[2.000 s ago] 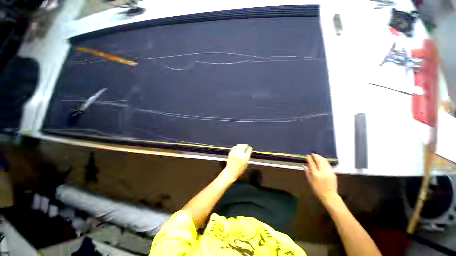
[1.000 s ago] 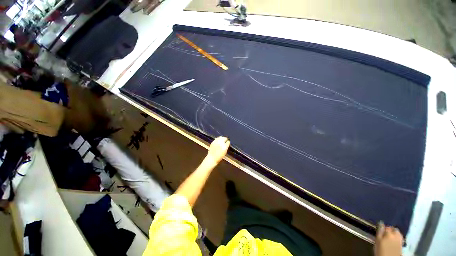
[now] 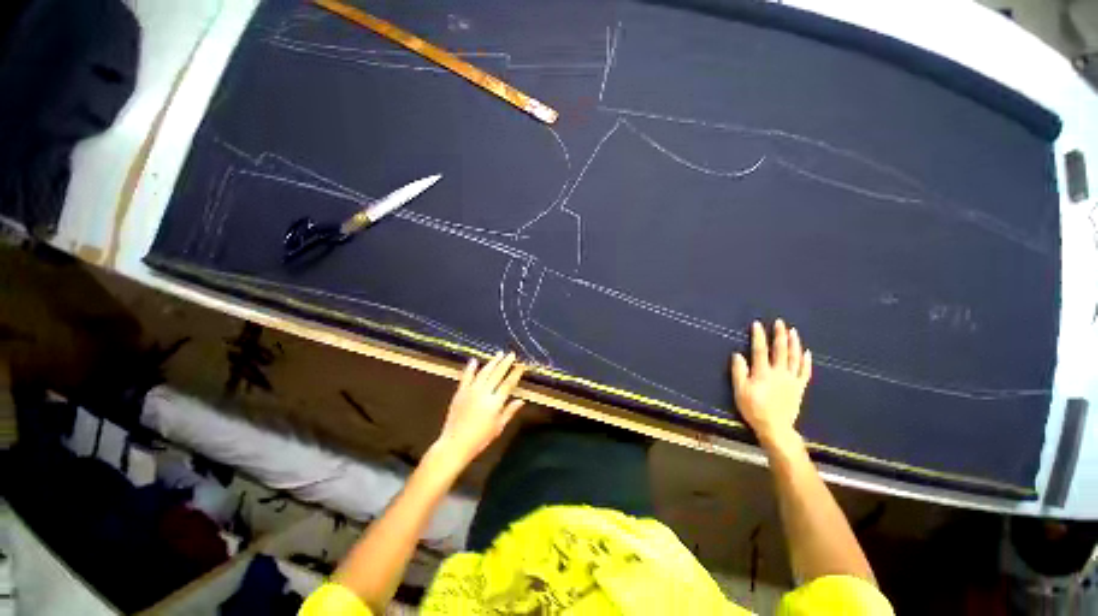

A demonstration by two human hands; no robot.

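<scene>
The dark fabric lay (image 3: 674,229) covers much of the table, with white chalk outlines on its top ply and a yellowish selvedge along its near edge. My left hand (image 3: 482,403) rests on the near edge, fingers spread over the selvedge. My right hand (image 3: 773,379) lies flat on the top ply near that edge, fingers apart. Neither hand holds anything. The shears (image 3: 361,223) lie on the lay at the left, black handles toward the near left, blade pointing right. The orange-brown wooden ruler (image 3: 440,58) lies slanted on the lay at the upper left.
Loose dark fabric (image 3: 66,96) lies on the white table (image 3: 181,132) at the far left. Two grey bars, one small (image 3: 1075,176) and one longer (image 3: 1064,451), lie right of the lay. Below the table are a white roll (image 3: 277,457) and dark scraps.
My left hand has opened on the near edge. My right hand has left the lay's right corner and moved left onto the top ply. The view has turned and come closer.
</scene>
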